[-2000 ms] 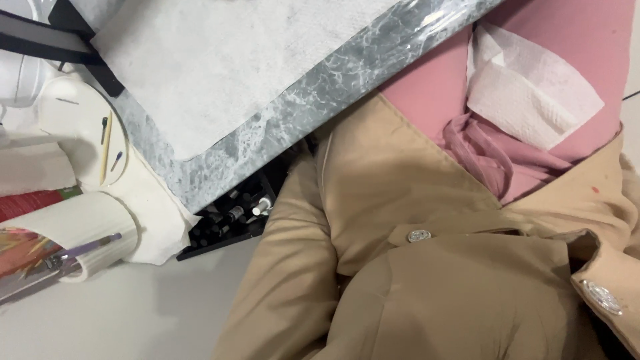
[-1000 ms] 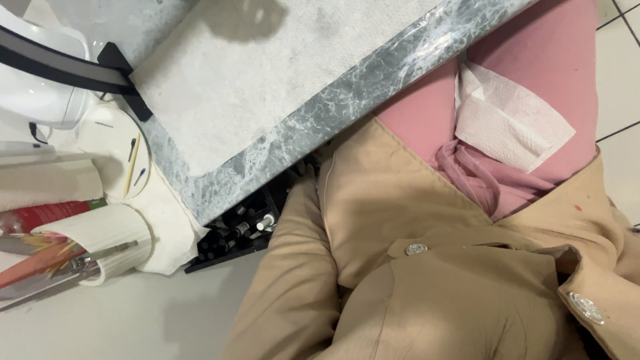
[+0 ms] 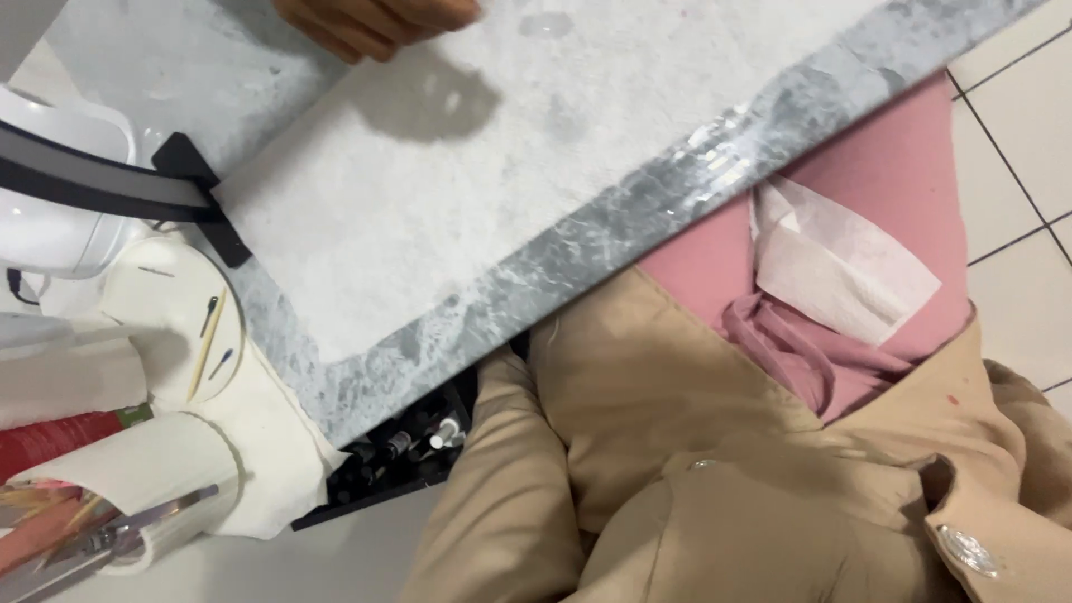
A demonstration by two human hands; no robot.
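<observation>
Neither of my hands shows. My left tan sleeve (image 3: pixel 502 477) runs up to the table's underside, beside an open black drawer (image 3: pixel 368 505) holding several small bottles (image 3: pixel 445 432); the hand at its end is hidden. At the right edge, part of my other sleeve (image 3: pixel 1034 444) shows, its hand out of sight. Another person's hand (image 3: pixel 381 25) comes in at the top, fingers bent, above a white paper towel (image 3: pixel 435 201) on the grey marbled table (image 3: pixel 586 251). Across my pink-clothed lap lies a folded white tissue (image 3: pixel 846 260).
A black lamp arm (image 3: pixel 100 184) with a crossbar stands at the left, by a white device (image 3: pixel 59 218). Below are a round white pad (image 3: pixel 180 301) with thin sticks, a tissue roll (image 3: pixel 67 381), a red container (image 3: pixel 63 440) and a white ribbed holder (image 3: pixel 159 461) of tools.
The other person's hand has come into view at the top over the paper towel; only a shadow lay there one second ago. The view has shifted slightly.
</observation>
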